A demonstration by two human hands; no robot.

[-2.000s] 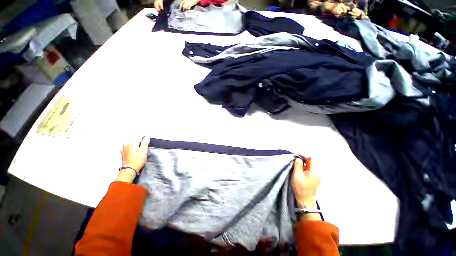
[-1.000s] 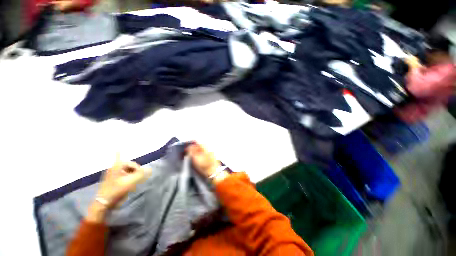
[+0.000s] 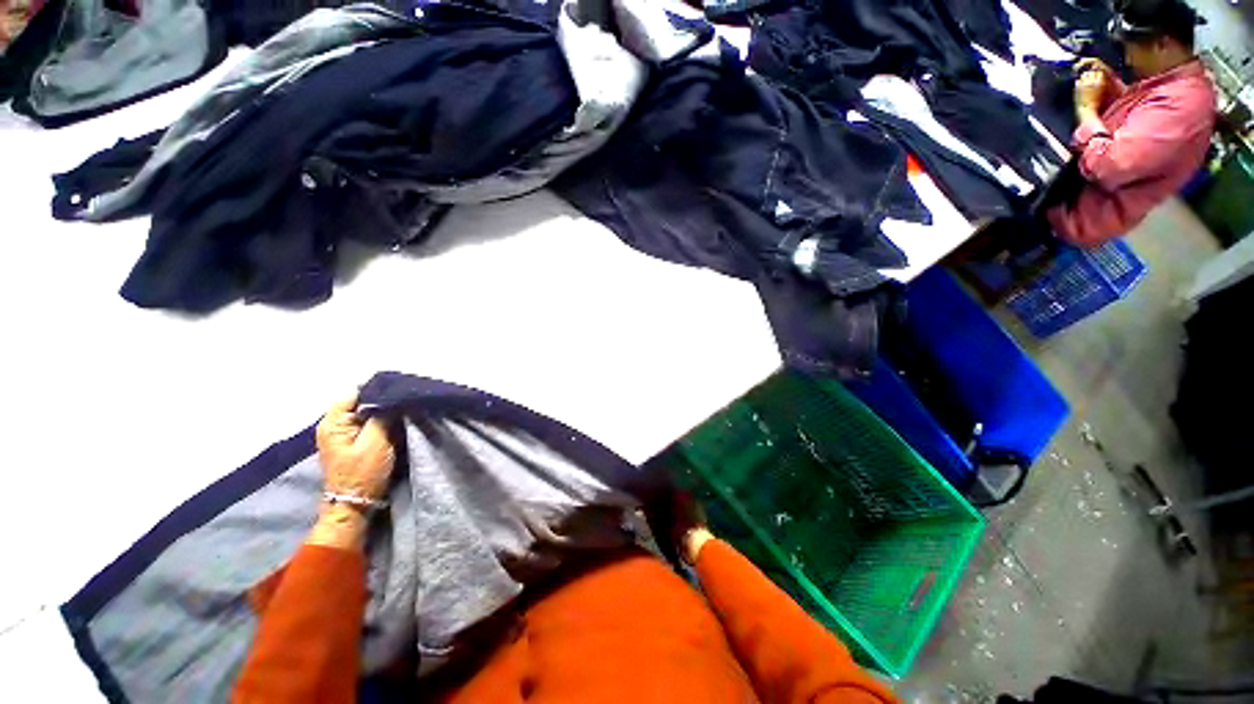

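Observation:
A denim garment (image 3: pixel 468 509) lies at the table's near edge, pale grey inside up, with a dark navy band along its far edge. My left hand (image 3: pixel 355 447) grips the garment at this band, where the cloth is bunched into folds. My right hand (image 3: pixel 677 523) is at the garment's right end by the table edge; it is dark and mostly hidden by the cloth, so its hold cannot be told. No tool shows in either hand.
Navy and grey garments (image 3: pixel 399 117) are heaped across the white table (image 3: pixel 550 310). A green mesh crate (image 3: pixel 880 591) and blue crates (image 3: pixel 1011 392) stand below the right edge. A person in a pink top (image 3: pixel 1148 145) handles cloth at the far right.
The view has turned right. My left hand has taken hold of the band near the middle. My right hand has moved right and down to the table edge, drawing the garment's right part along.

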